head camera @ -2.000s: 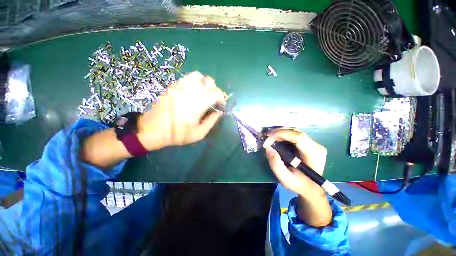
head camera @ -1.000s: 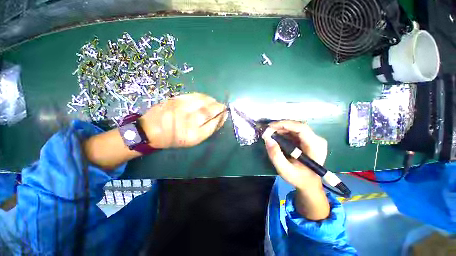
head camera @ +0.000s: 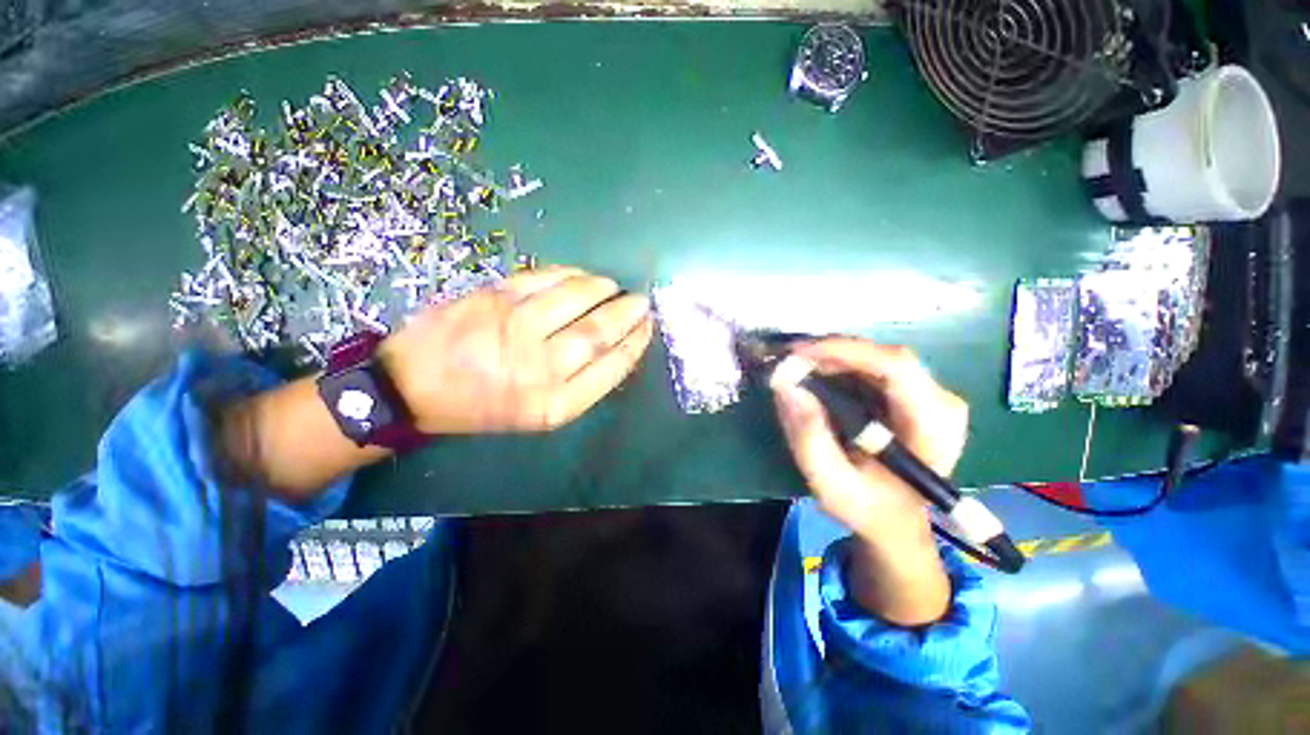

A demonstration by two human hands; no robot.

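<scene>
A small silvery circuit board [head camera: 701, 349] lies on the green mat in front of me. My right hand [head camera: 876, 431] grips a black soldering iron [head camera: 920, 474] with a white band; its front end is over the board's right edge, and the tip is hard to make out in the glare. My left hand [head camera: 525, 352], with a smartwatch on the wrist, lies palm down, its fingertips by the board's upper left corner. Whether it holds anything is hidden. A loose pile of small white and brass components [head camera: 345, 216] lies beyond it.
A single component [head camera: 764, 152] and a round watch [head camera: 829, 66] lie beyond the board. A fan [head camera: 1006, 58], a white cup [head camera: 1200, 147] and silvery boards [head camera: 1135, 323] stand or lie at right. A clear plastic bag [head camera: 22, 273] is at the left edge. A white gridded tray [head camera: 352, 553] shows below the bench.
The iron's front end has drawn back from the board's upper left corner to its right edge. My left hand has lowered and flattened, its fingers straighter. The view has shifted slightly.
</scene>
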